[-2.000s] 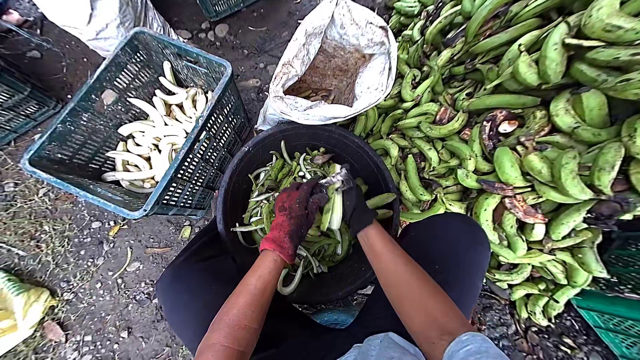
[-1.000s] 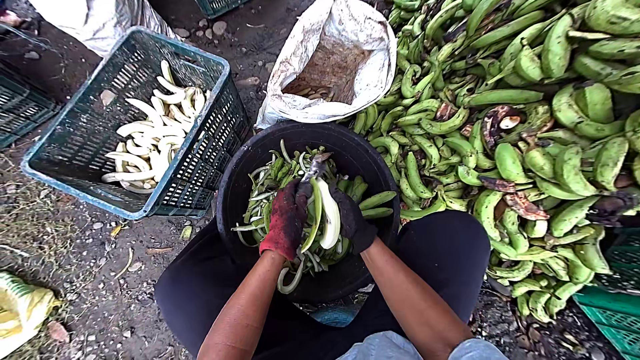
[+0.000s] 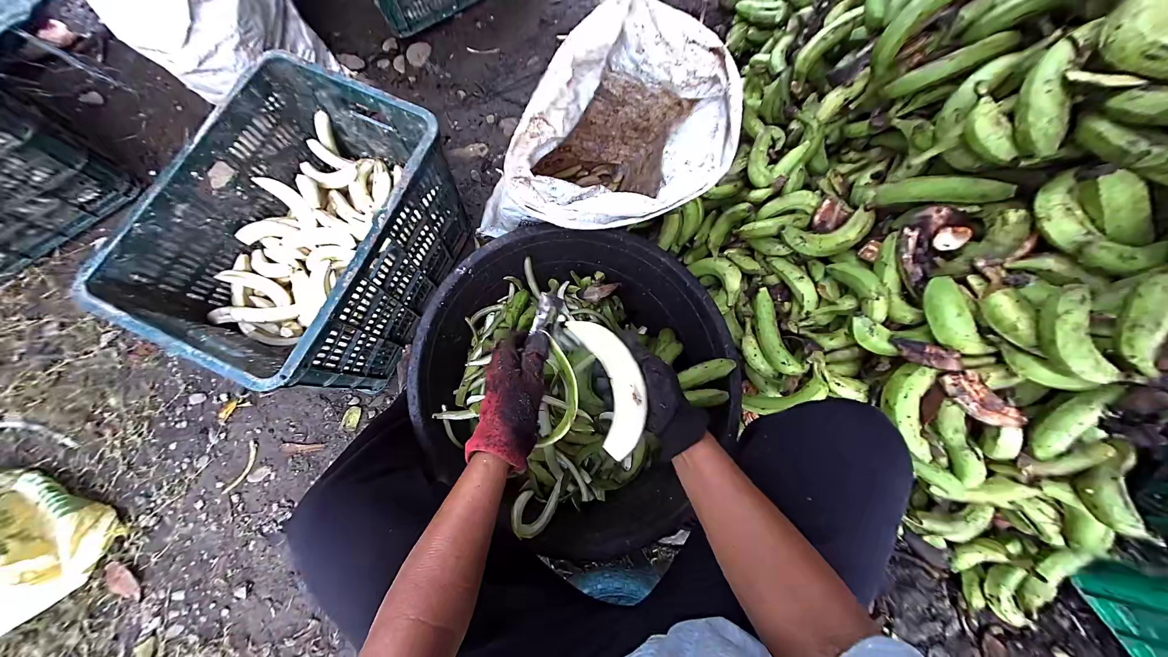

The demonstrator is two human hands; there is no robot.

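Above the black tub [image 3: 427, 365] between my knees, my left hand [image 3: 513, 397], in a red and black glove, grips a small metal tool [image 3: 547, 312], its exact kind unclear. A strip of green peel [image 3: 570, 392] hangs beside that hand. My right hand [image 3: 668, 401], in a black glove, holds a peeled, pale plantain [image 3: 620, 388]; its fingers are partly hidden behind the fruit. Green peels [image 3: 584, 479] fill much of the tub, with a few unpeeled plantains [image 3: 706, 372] at its right side.
Peeled plantains [image 3: 315, 246] lie in a green plastic crate [image 3: 137, 315] at left. An open white sack [image 3: 584, 212] stands behind the tub. A large heap of green plantains [image 3: 940, 190] covers the right side. A yellow and white bag [image 3: 55, 538] lies at lower left.
The plantain between my hands showed green peel in the earlier frames and now shows a bare pale side. My hands have moved slightly apart, and a peel strip dangles by the left one.
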